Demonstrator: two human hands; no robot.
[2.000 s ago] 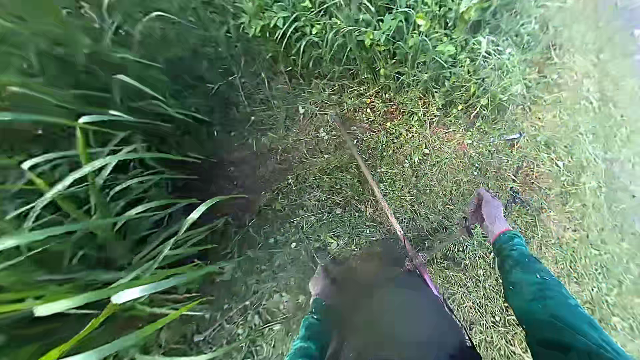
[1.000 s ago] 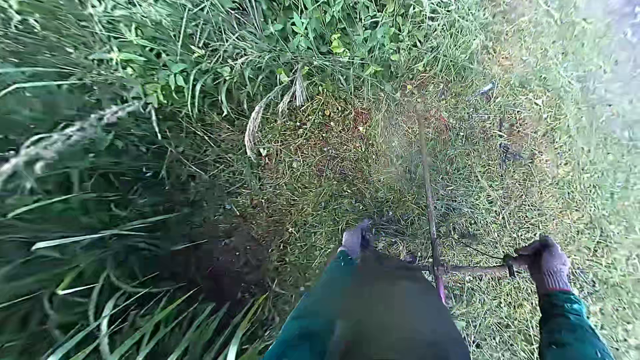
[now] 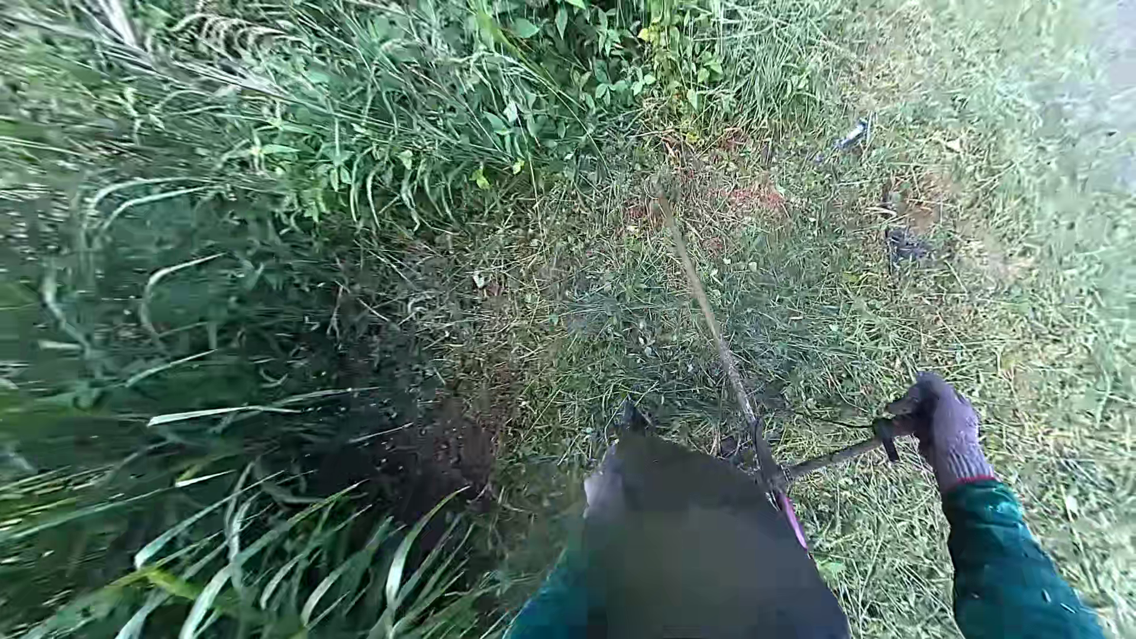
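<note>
My right hand [image 3: 950,430], in a grey-purple knit glove, is closed round the grip at the end of a side handlebar [image 3: 834,460]. That bar joins the long thin shaft of a brush cutter [image 3: 710,319], which reaches forward over cut grass; its far end is blurred. A pink part [image 3: 792,522] shows on the shaft below the joint. My left hand [image 3: 605,484] is mostly hidden behind a dark, blurred shape [image 3: 710,532] at the bottom middle, so what it holds cannot be seen. Both sleeves are green.
Tall grass [image 3: 222,426] stands on the left, with a patch of dark soil [image 3: 444,453] beside it. Leafy weeds [image 3: 603,53] grow ahead. Small litter [image 3: 852,135] and a dark scrap [image 3: 905,244] lie on the cut grass to the right. A pale surface [image 3: 1105,89] shows at the upper right.
The shaft swung right, then its far end came back left. The side handlebar, hard to make out two seconds ago, now shows plainly in my right hand.
</note>
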